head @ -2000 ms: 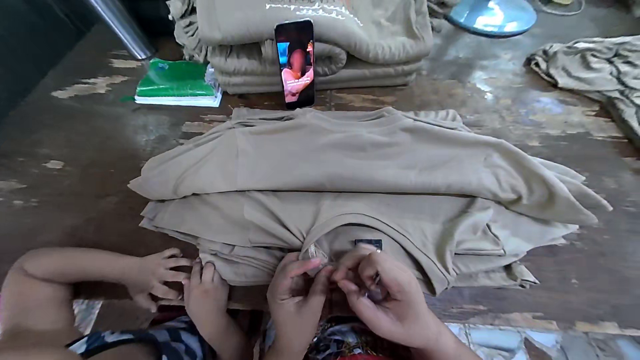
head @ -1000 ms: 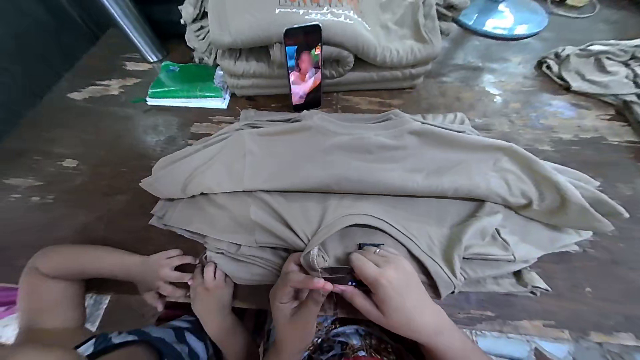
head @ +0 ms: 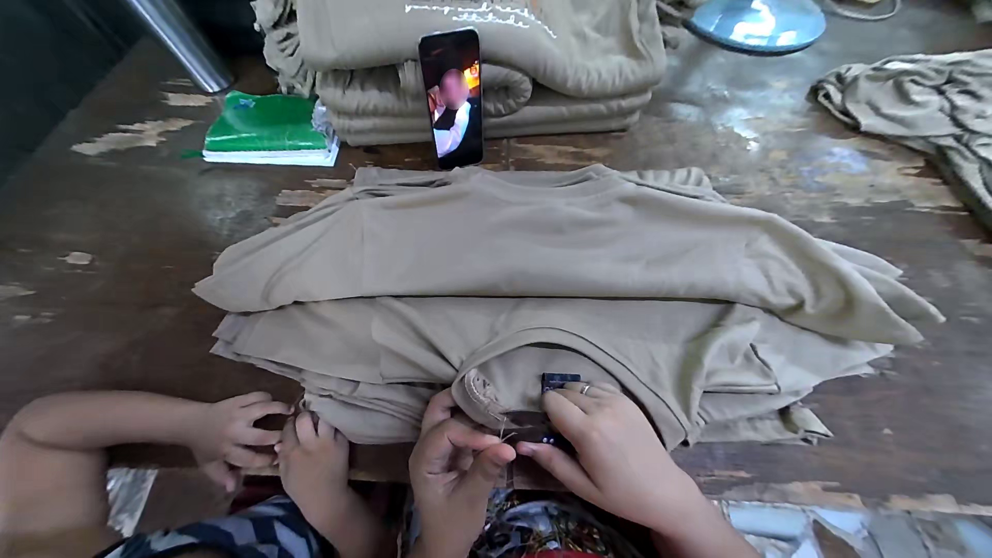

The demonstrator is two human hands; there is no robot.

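Tan T-shirts lie in an overlapping pile, with a folded-over shirt (head: 542,248) behind the nearest shirt's neckline (head: 558,337). My left hand (head: 461,473) pinches loose threads (head: 505,430) at the collar's left side, by a frayed-looking patch of stitching (head: 482,391). My right hand (head: 601,434), with a ring on one finger, is closed around a small dark tool (head: 535,426), perhaps a thread snipper, whose dark blades point toward the threads. A dark neck label (head: 559,380) shows just above the right fingers. Most of the tool is hidden by the right hand.
Another person's hands (head: 283,442) rest at the table edge on the left. Behind the shirts stand a phone (head: 452,97), a stack of folded tan garments (head: 488,108) and a green-covered book (head: 267,128). A blue round base (head: 758,23) and crumpled tan cloth (head: 914,101) lie at right.
Two seconds ago both hands were close together at the collar, with no tool plainly visible. The dark tool now shows between them, and the right hand has shifted slightly away from the left.
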